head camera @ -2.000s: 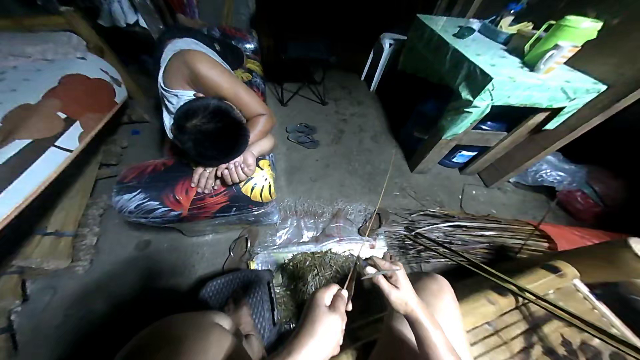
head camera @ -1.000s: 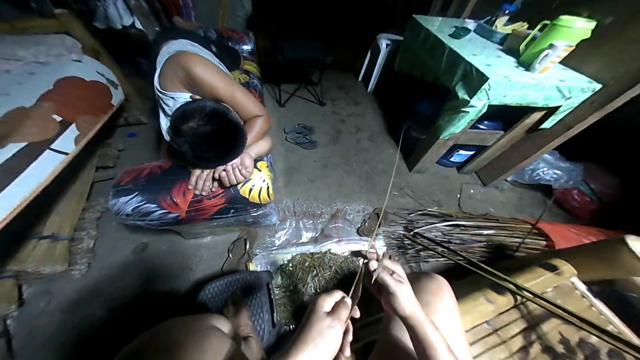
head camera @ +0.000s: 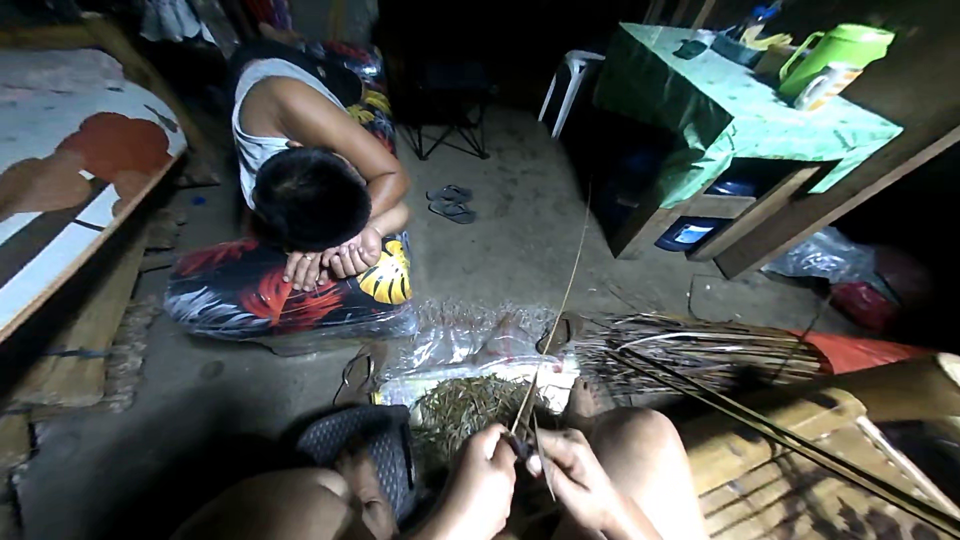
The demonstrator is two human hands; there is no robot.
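Between my knees my left hand (head camera: 480, 476) is closed on the lower end of a long thin plant strip (head camera: 564, 300), which rises away from me over the floor. Close on its right, my right hand (head camera: 574, 472) grips a thin blade-like piece (head camera: 543, 461); whether it is a knife or a strip I cannot tell. The fingertips of both hands nearly meet at a small dark thing I cannot make out. Just beyond them a heap of greenish-brown shavings (head camera: 469, 412) lies on plastic sheeting (head camera: 480, 341).
A bundle of thin sticks (head camera: 697, 345) lies at right, beside a bamboo bench (head camera: 780, 465). A person (head camera: 315, 195) leans on a plastic-wrapped patterned cushion (head camera: 300, 292). Slippers (head camera: 451, 204) lie on the floor. A cloth-covered table (head camera: 750, 97) holds a green jug (head camera: 840, 60).
My right hand has shifted a little down beside my left, and the thin blade-like piece in it now points toward me. The long strip has changed its slant slightly.
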